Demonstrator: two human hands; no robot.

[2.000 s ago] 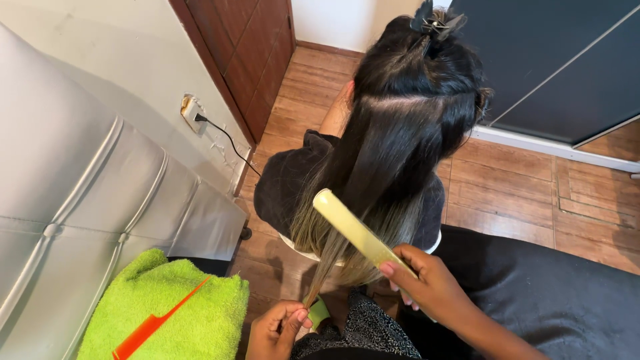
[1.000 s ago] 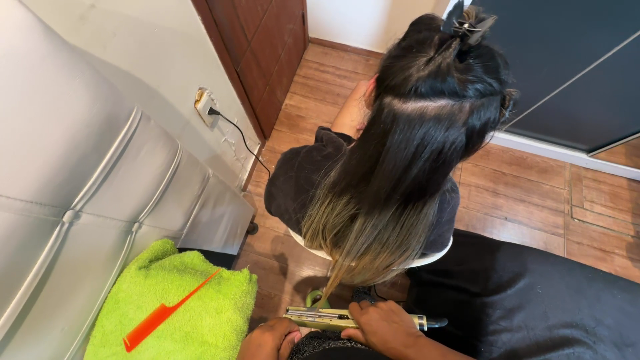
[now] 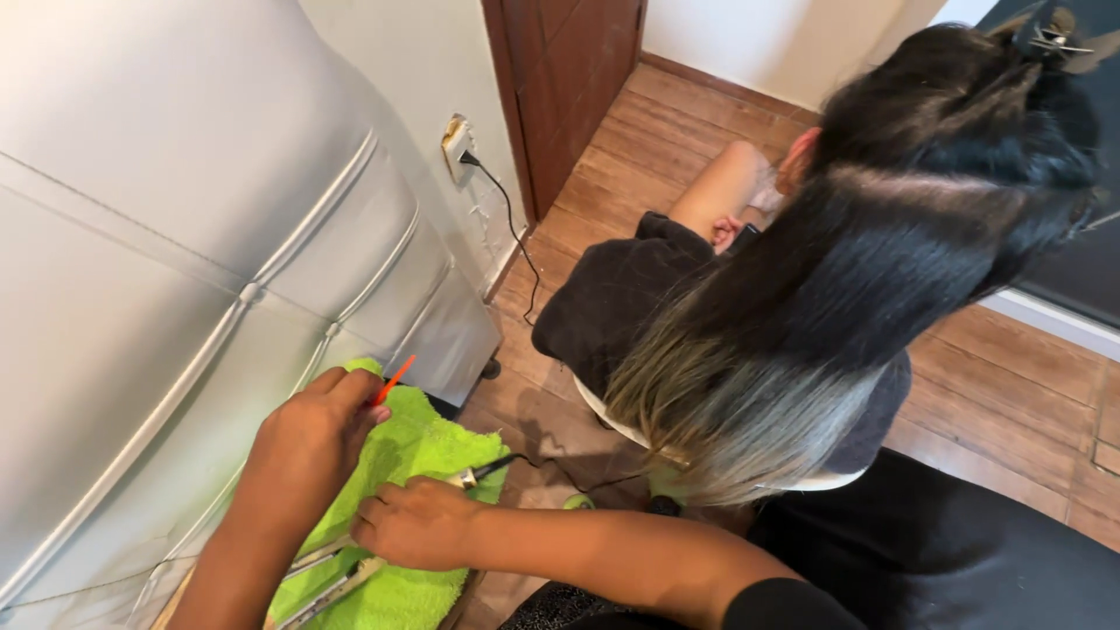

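My left hand (image 3: 328, 420) grips an orange tail comb (image 3: 398, 378) above a lime-green towel (image 3: 418, 429); the comb's thin tail shows, its teeth are hidden. My right hand (image 3: 413, 523) is closed around a pale gold hair straightener (image 3: 346, 582) over the same towel, its plates apart and pointing down-left, its cord end toward the seated person. To the right, that person's long dark hair (image 3: 866, 271) with lighter ends (image 3: 744, 420) hangs loose down the back. Above a horizontal parting, the upper hair is gathered in a dark claw clip (image 3: 1054, 39).
A quilted silver-grey upholstered piece (image 3: 262, 289) stands at left. A black plug and cord hang from a wall outlet (image 3: 457, 150) beside a brown door (image 3: 569, 79). The person sits on a white-edged seat (image 3: 814, 481) over the wood-look floor (image 3: 989, 402). Black upholstery (image 3: 945, 542) lies lower right.
Both hands have moved left from below the hair ends to the towel, the right one with the straightener. The orange comb, lying on the towel before, is now in my left hand. The view has shifted left.
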